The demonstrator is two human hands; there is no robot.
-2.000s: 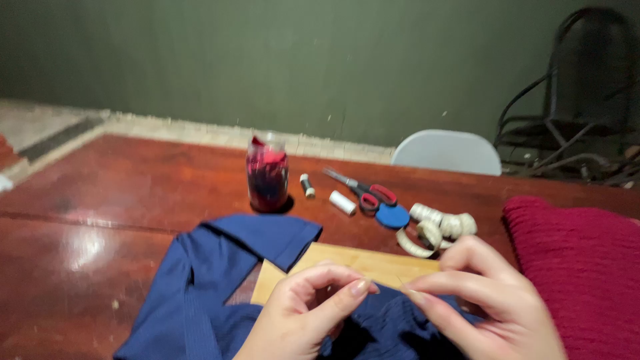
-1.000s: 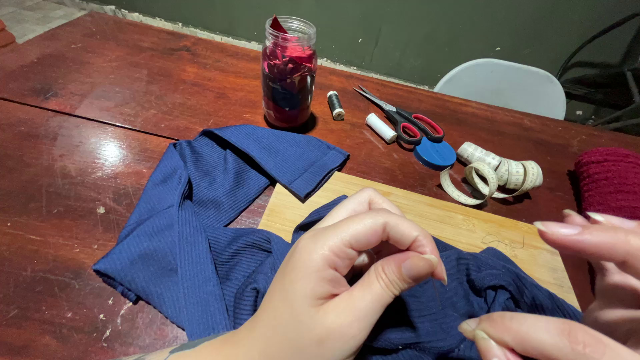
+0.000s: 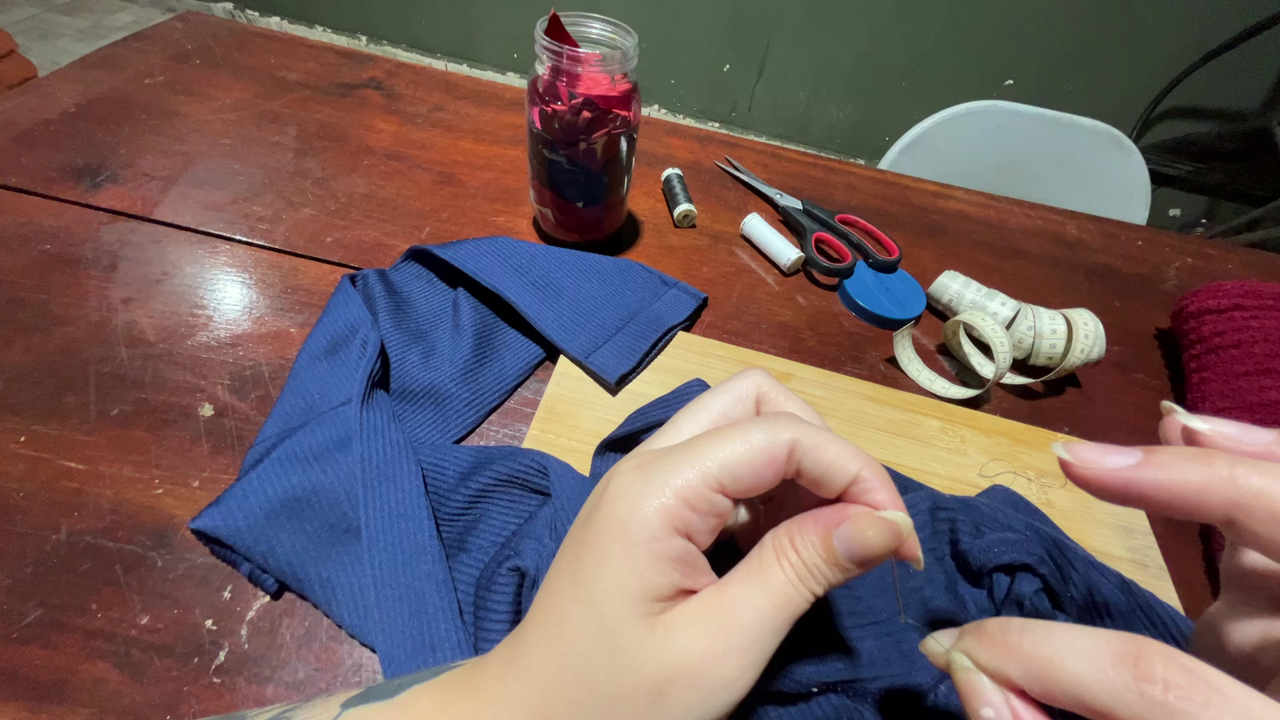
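My left hand (image 3: 740, 540) pinches a fine dark thread (image 3: 900, 590) between thumb and index finger, above a navy ribbed garment (image 3: 400, 520). The thread hangs from those fingertips and runs toward my right hand (image 3: 1150, 600), at the right edge, whose lower fingertips are closed on it; its upper fingers are spread. Whether a needle is held cannot be made out. Under the garment lies a light wooden board (image 3: 860, 420), with a loose curl of thread on it near the right fingers. Part of the garment is hidden behind my left hand.
Behind the board stand a jar of fabric scraps (image 3: 583, 140), a dark thread spool (image 3: 678, 197), a white spool (image 3: 771, 243), scissors (image 3: 800, 212), a blue lid (image 3: 882, 296) and a tape measure (image 3: 1040, 335). Maroon knit fabric (image 3: 1230, 350) lies right; a pale chair (image 3: 1020, 160) stands beyond the table.
Two seconds ago both hands were close together with fingertips nearly meeting; now the right hand is farther right and its upper fingers are spread. The view has tilted down and come closer.
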